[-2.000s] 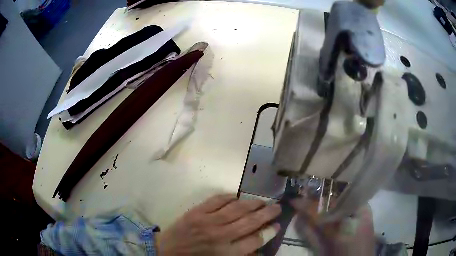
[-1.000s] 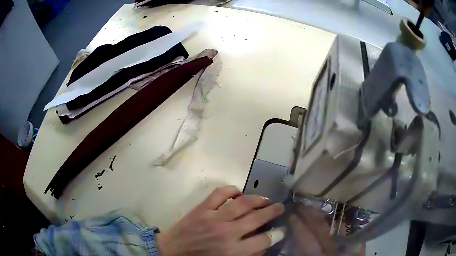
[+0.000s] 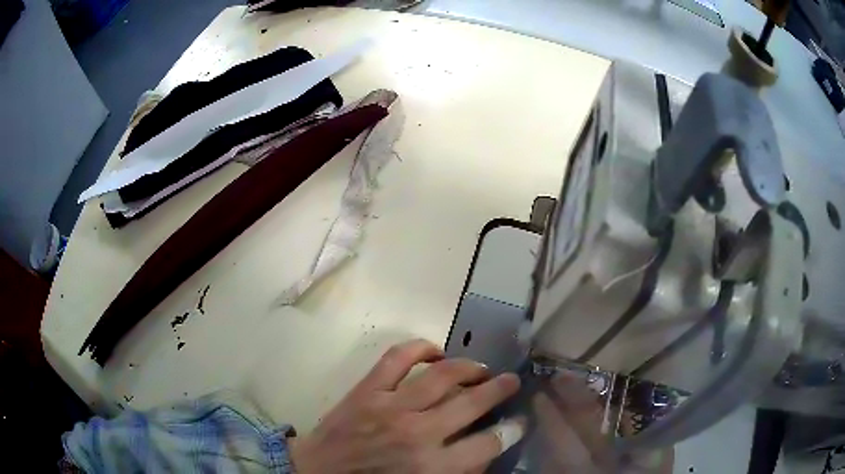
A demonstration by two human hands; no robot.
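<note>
A dark strip lies below the off-white sewing machine head, mostly covered by my hands. My left hand rests palm down on it, fingers pointing to the needle area, with a pale wrap on one finger. My right hand is blurred and partly behind the machine head, close to the presser area; its fingers touch or sit beside the strip. The needle and presser foot are not clearly seen. The silver slide plate shows left of the head.
Maroon cut pieces lie diagonally at left, with a crumpled pale scrap beside them. Behind are black cut pieces under a stiff white strip. A dark bundle lies at the far edge. A dark band hangs at lower right.
The view has shifted, so the machine head appears farther right and lower than two seconds ago. Both hands stay near the needle area; my left hand has moved little.
</note>
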